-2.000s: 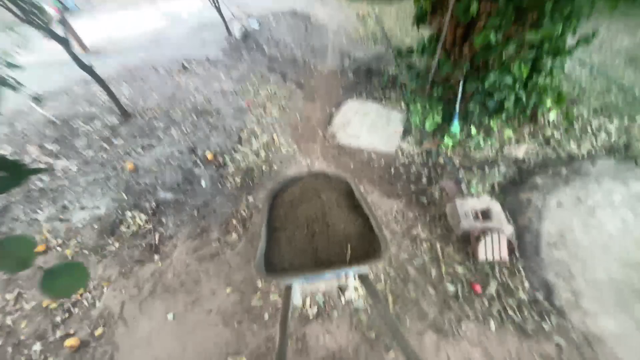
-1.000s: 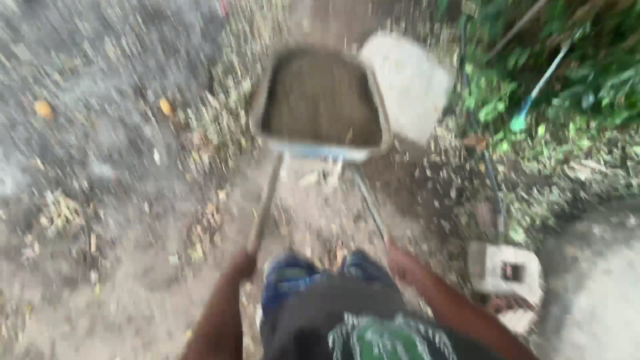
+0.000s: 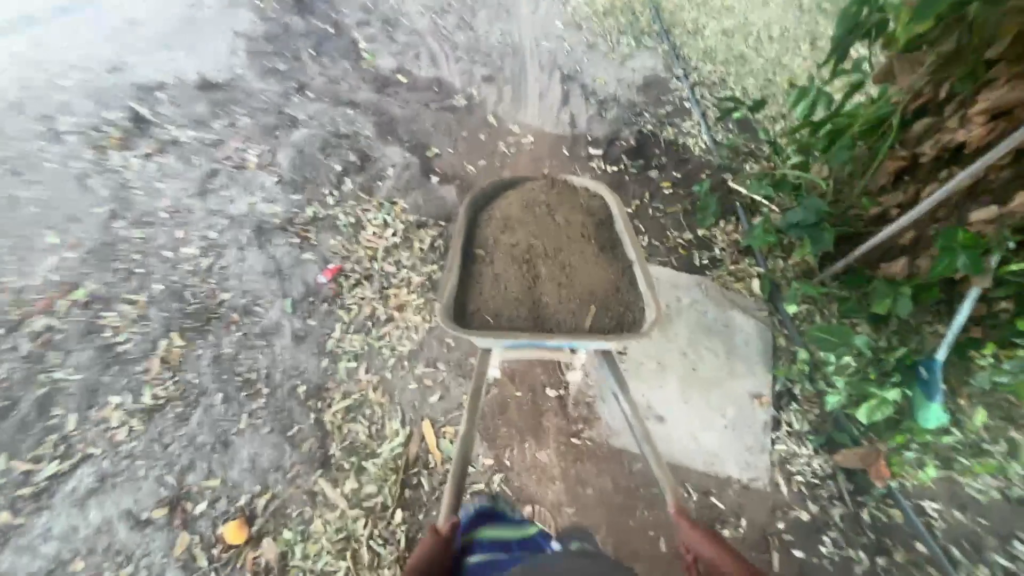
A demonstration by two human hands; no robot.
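Observation:
A wheelbarrow (image 3: 448,300) stands out in front of me, its tray holding brown soil (image 3: 552,256). Two long handles run back from the tray toward my body. My left hand (image 3: 438,540) is closed around the end of the left handle (image 3: 466,436), at the bottom edge of the view. On the right handle (image 3: 640,428), my right hand (image 3: 694,532) grips the end. The wheel is hidden under the tray.
A flat pale slab (image 3: 704,376) lies right of the wheelbarrow. Beyond it are a dark hose (image 3: 788,324), leafy plants (image 3: 832,336), a leaning pole (image 3: 928,208) and a green-ended tool (image 3: 930,396). Dry leaves and an orange fruit (image 3: 234,531) lie on the left.
The wheelbarrow has moved forward along the dirt path, and the pale slab, ahead of it two seconds ago, is now beside its handles. Both hands remain on the handles since one second ago.

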